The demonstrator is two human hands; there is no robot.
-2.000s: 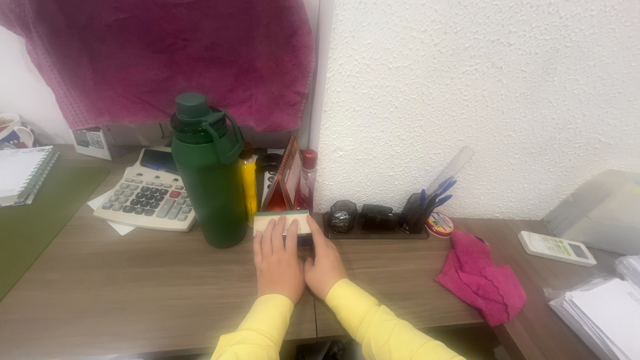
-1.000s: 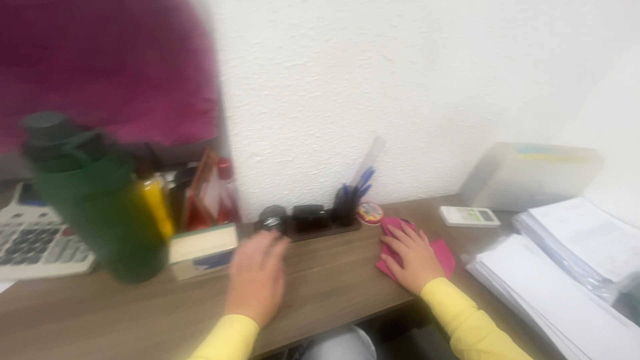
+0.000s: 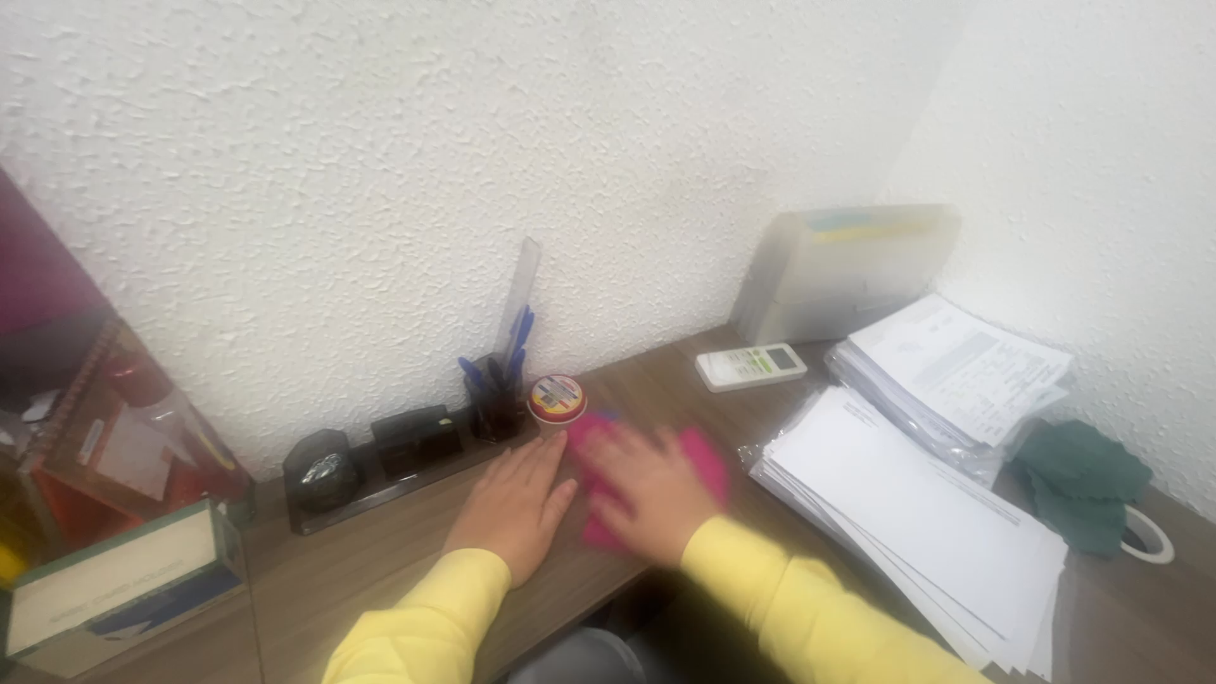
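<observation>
My right hand (image 3: 646, 489) presses on a pink cloth (image 3: 705, 465) that lies on the wooden desk (image 3: 380, 589); the fingers are blurred. Beside it my left hand (image 3: 513, 503) rests flat on the desk with its fingers together, just in front of a round tin with a printed lid (image 3: 558, 398). Left of the tin stands a dark desk organizer (image 3: 399, 484), whose pen cup (image 3: 494, 404) holds blue pens and a clear ruler (image 3: 518, 285). At the lower left is a cardboard box (image 3: 123, 589) with a green edge.
A white remote control (image 3: 750, 367) lies behind the cloth. Stacks of paper (image 3: 912, 513) cover the right side, with a translucent file organizer (image 3: 845, 275) against the wall. A dark green cloth (image 3: 1083, 480) and a white ring (image 3: 1149, 537) lie at the far right. The desk's front edge is near my wrists.
Two seconds ago both my hands were on the box; the left one has come off it, and the right one has moved right onto the pink cloth. The view has swung right.
</observation>
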